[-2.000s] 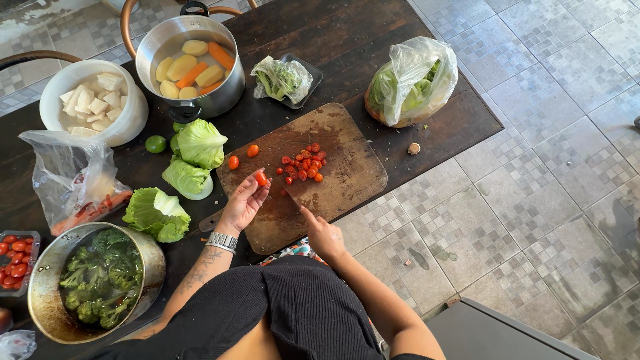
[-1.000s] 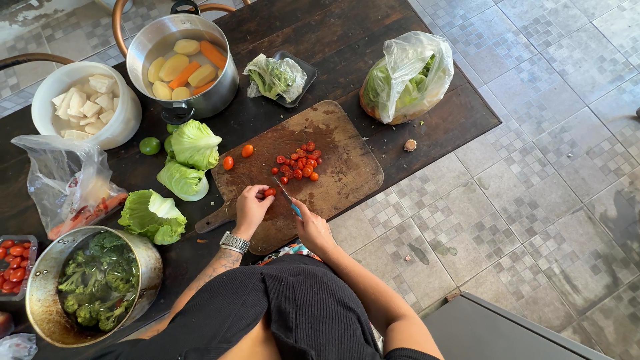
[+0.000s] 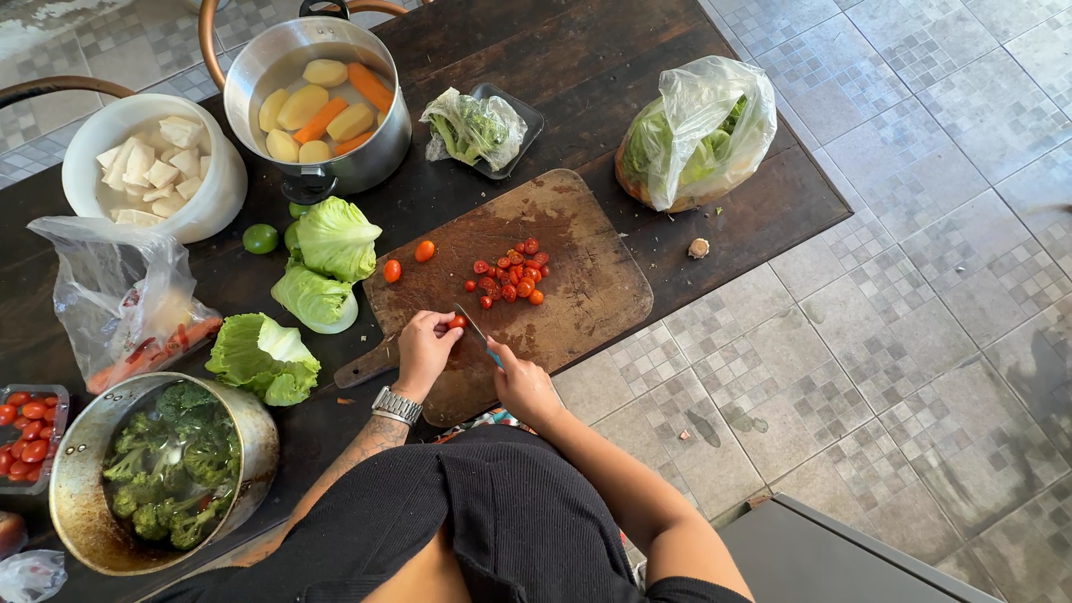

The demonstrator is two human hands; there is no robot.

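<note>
My left hand (image 3: 425,350), with a metal watch on its wrist, pinches a cherry tomato (image 3: 457,322) over the lower left part of a worn wooden cutting board (image 3: 586,310). My right hand (image 3: 524,383) grips a knife with a blue handle (image 3: 494,357); its blade (image 3: 471,325) is at the right side of that tomato. Just beyond the hands lies a pile of cut cherry tomatoes (image 3: 509,273). Two whole ones, one (image 3: 425,250) beside the other (image 3: 392,270), rest near the board's upper left edge.
Left of the board are lettuce pieces (image 3: 337,239), a green lime (image 3: 260,239), a broccoli pot (image 3: 260,456), a tomato tray (image 3: 59,419) and a plastic bag (image 3: 117,285). Behind stand a white tub (image 3: 226,188), a pot of potatoes and carrots (image 3: 381,151), a black tray (image 3: 523,138) and bagged greens (image 3: 699,138).
Two seconds ago my left hand held a tomato raised over the board's left part; it has since moved lower and to the right. The knife now shows against the tomato.
</note>
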